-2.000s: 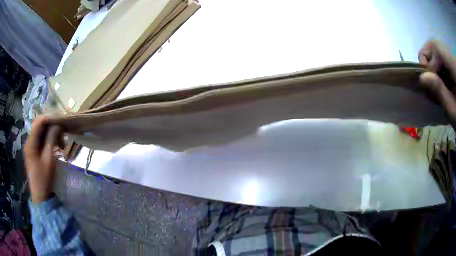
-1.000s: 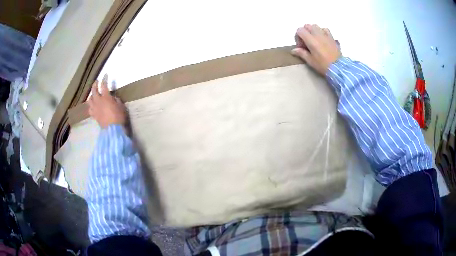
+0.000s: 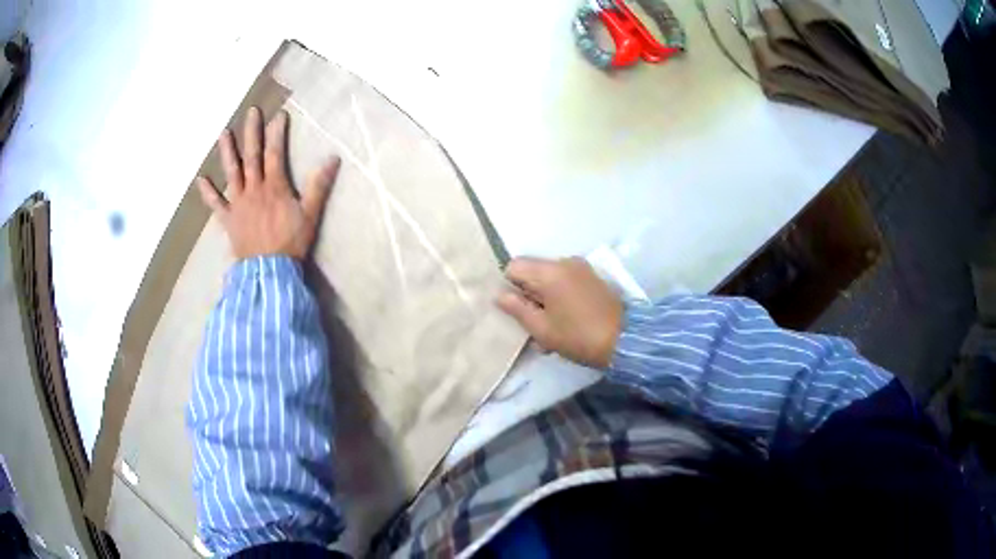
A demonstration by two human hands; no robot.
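A beige-khaki cloth panel (image 3: 382, 262) lies on the white table in front of me, with a darker brown band (image 3: 164, 284) along its left edge. Pale crossing lines show on its upper part, and a small white sticker (image 3: 129, 473) is at its lower left. My left hand (image 3: 268, 202) lies flat on the panel beside the band, fingers spread, holding nothing. My right hand (image 3: 562, 309) grips the panel's right edge between thumb and fingers. A dark greenish edge shows just above my right fingertips.
Red-handled shears (image 3: 633, 33) lie at the top, their blades out of view. Folded brown-khaki pieces (image 3: 841, 66) lie at the table's right edge. A panel stack (image 3: 38, 360) with brown edges is at the far left. The table's edge (image 3: 786, 218) runs diagonally at right.
The view has turned to the right. My left hand now lies flat with fingers spread, near the panel's other end. My right hand has moved from the banded edge to the panel's right edge.
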